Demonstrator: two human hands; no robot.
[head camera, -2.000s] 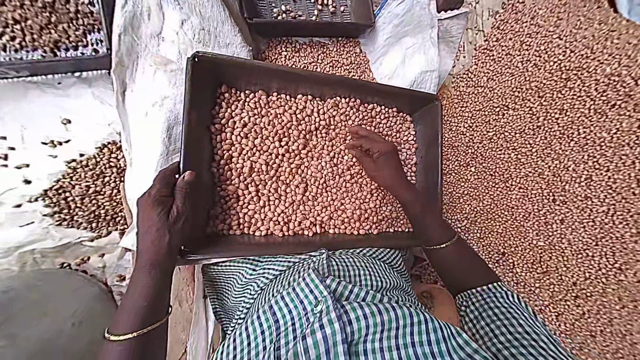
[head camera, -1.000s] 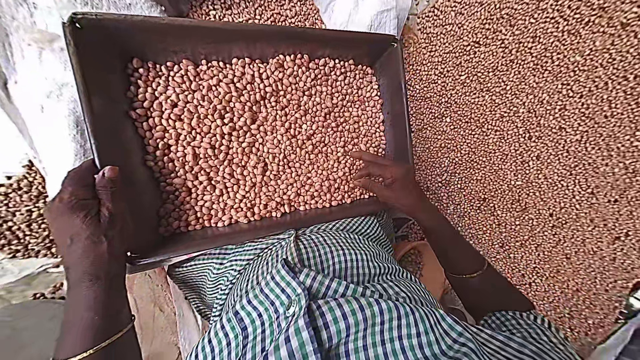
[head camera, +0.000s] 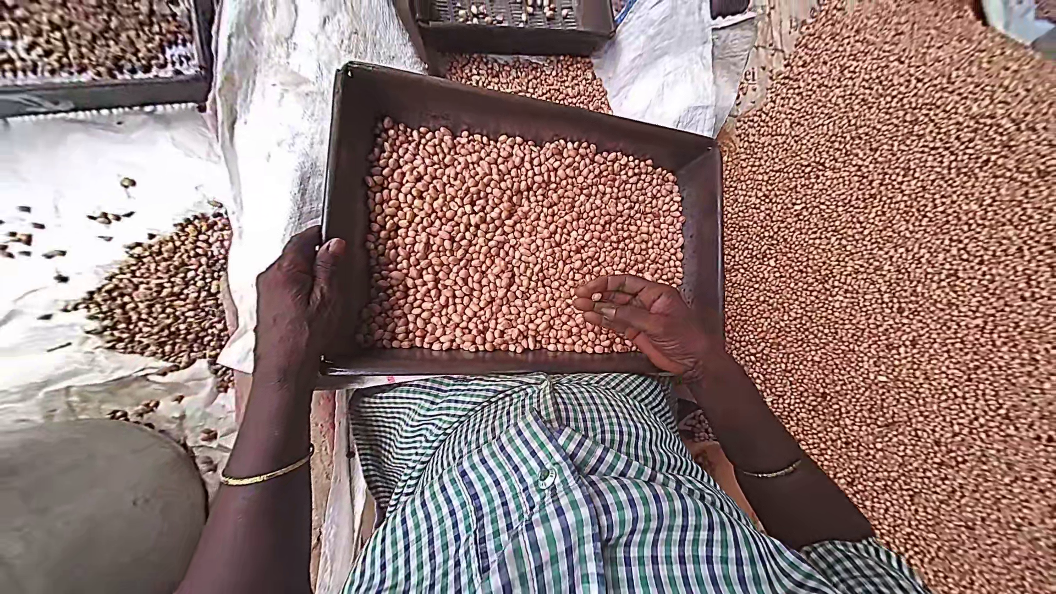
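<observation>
A dark rectangular tray (head camera: 528, 99) lies across my lap, tilted slightly, its bottom covered with shelled peanuts (head camera: 495, 239). My left hand (head camera: 295, 305) grips the tray's left wall, with the thumb over the rim. Over the lower right of the peanuts is my right hand (head camera: 648, 322), thumb and fingertips drawn together. A small pale piece shows at the fingertips; whether it is pinched there or lies behind them I cannot tell.
A large spread of peanuts (head camera: 891, 289) fills the right side. Darker nuts or seeds (head camera: 169, 289) lie piled on white sheeting at left, below another tray (head camera: 107, 97). Beyond my tray stands a slotted tray (head camera: 516, 37). A grey rounded object (head camera: 95, 503) is at lower left.
The right hand has moved down from the middle of the peanuts seen two seconds ago, and its fingers are closer together than one second ago. My left hand stays on the tray's left wall.
</observation>
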